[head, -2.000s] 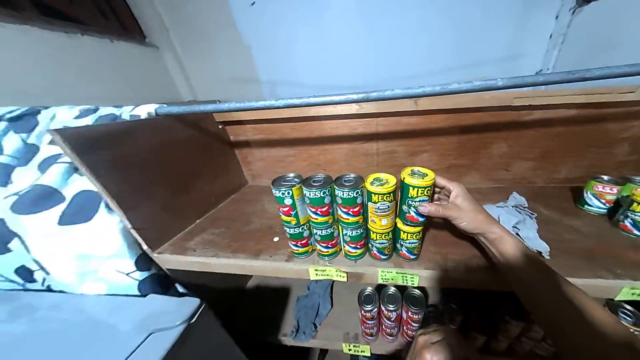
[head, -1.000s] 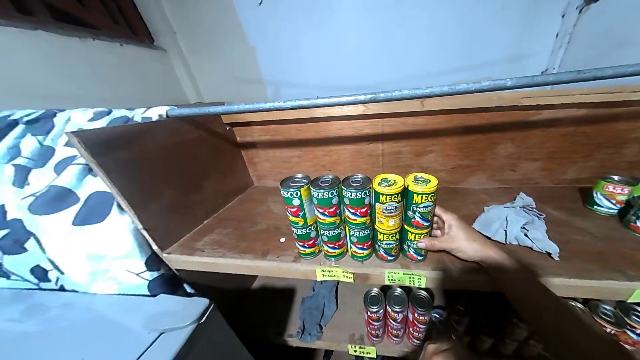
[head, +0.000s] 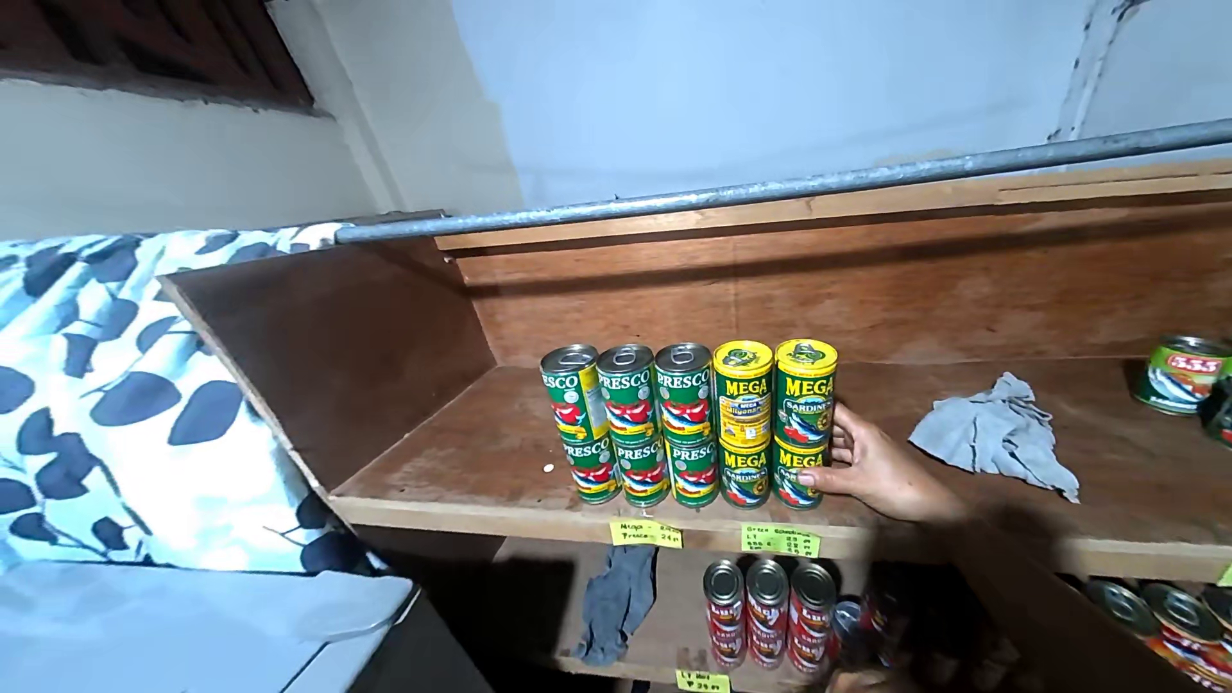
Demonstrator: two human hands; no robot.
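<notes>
My right hand (head: 881, 467) has its thumb on the front of the lower Mega sardine can (head: 799, 476) at the right end of the row, with its fingers around the right side. Another yellow-topped Mega can (head: 807, 395) stands on top of that one. Directly left is a second stack of Mega cans (head: 743, 395), then several stacks of green Presco cans (head: 684, 395), each two high. Of my left hand (head: 859, 681), only a blurred part shows at the bottom edge; its fingers and anything in them are hidden.
A grey cloth (head: 1001, 433) lies right of my hand on the wooden shelf (head: 433, 462). A 555 can (head: 1182, 375) stands far right. Below are red cans (head: 767, 616) and a dark cloth (head: 619, 602). A metal pipe (head: 770, 188) crosses above; a leaf-patterned curtain (head: 135, 404) hangs left.
My right hand has moved down from the upper Mega can at the row's end to the lower one. The stacks stand in the same order.
</notes>
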